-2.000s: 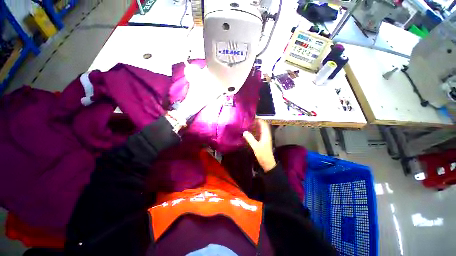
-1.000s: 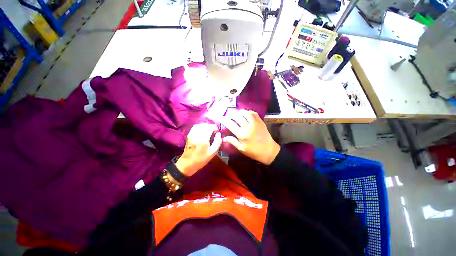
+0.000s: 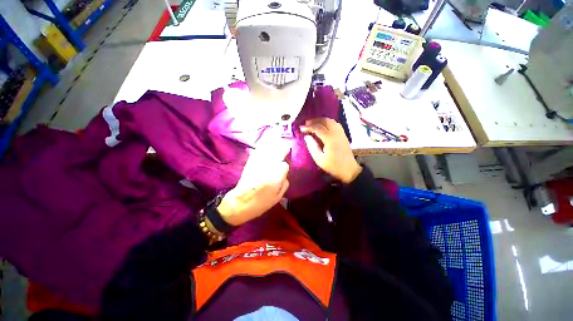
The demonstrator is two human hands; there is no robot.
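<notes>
The maroon garment (image 3: 188, 138) lies over the table front, my lap and the left side, and turns bright magenta under the lamp. The off-white JUKI machine head (image 3: 276, 56) stands over it. My left hand (image 3: 261, 182) is at the cloth just below the needle area, its fingers washed out by glare; it seems to hold the cloth. My right hand (image 3: 330, 147) lies on the cloth right of the needle area, fingers bent, thumb apart from them. The clamp and needle are mostly lost in glare.
Right of the head are a beige control panel (image 3: 391, 52), thread cones (image 3: 416, 81), a purple tangle (image 3: 363, 95), thin red-and-black snips (image 3: 384, 131) and a partly covered dark phone. A blue crate (image 3: 462, 251) stands by my right leg. A neighbouring machine (image 3: 556, 75) is at far right.
My hands, together below the needle a second ago, have parted. My left hand has moved slightly right and forward under the head; my right hand has moved right on the cloth.
</notes>
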